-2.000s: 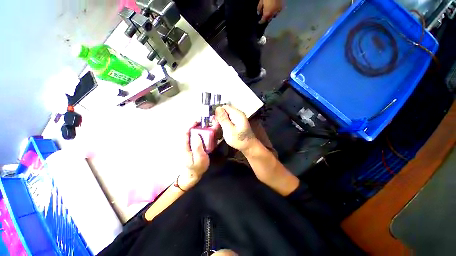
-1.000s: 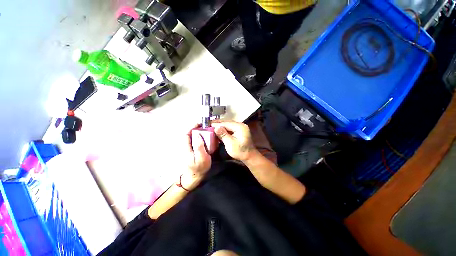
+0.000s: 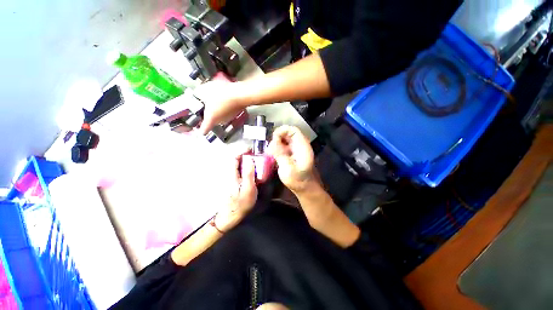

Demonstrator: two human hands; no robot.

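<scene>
A mould bar with short round metal posts stands up from a pink-red moulded cover at the bench's near right edge. My left hand is closed around the cover's left side. My right hand is just right of the bar, fingers curled and raised; whether the fingertips touch the cover is hard to tell. Part of the cover is hidden by my left fingers. Another person's hand is on mould bars beyond mine.
The person's arm crosses the bench's far side. Metal mould fixtures, a green bottle and small black objects lie at the back. Blue crates are left. A blue tray with coiled cable is right.
The other person's arm has reached in over the bench, to the mould bars. My right hand has lifted and opened somewhat away from the cover. My left hand still holds the cover.
</scene>
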